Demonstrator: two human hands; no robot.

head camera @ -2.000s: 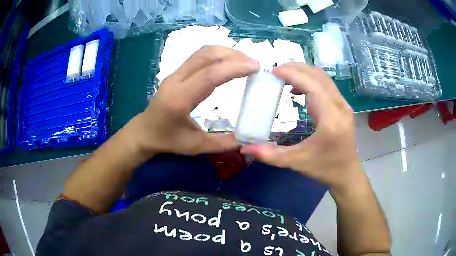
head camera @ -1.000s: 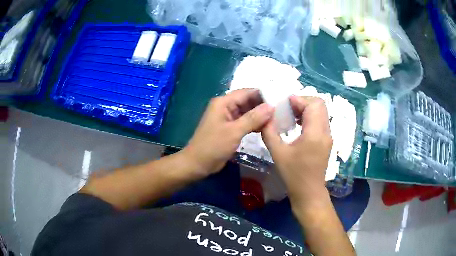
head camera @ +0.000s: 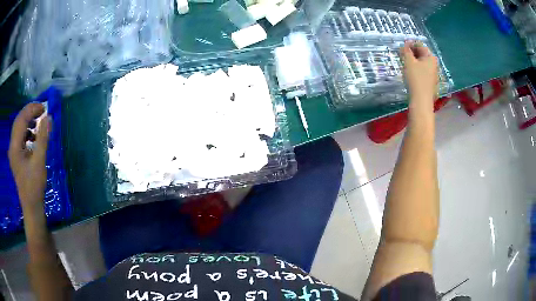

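Observation:
My left hand is at the far left over the ridged blue plastic tray. Its fingers are closed around a white filled unit, mostly hidden by them. My right hand is over the clear blister tray of core parts; its fingertips are close together at the tray's right part. Whether they grip a core part cannot be made out. Thin white cotton pieces lie heaped in the shallow clear tray in front of me.
A pin-like tool lies right of the heap. White pieces in clear plastic lie behind it. A clear bag of housings is back left. Cream blocks lie in a clear tub behind the heap. A red stool stands beyond the bench edge.
My hands held a white unit together over the heap. They are now far apart, the left at the blue tray with the unit, the right at the blister tray. The view has shifted.

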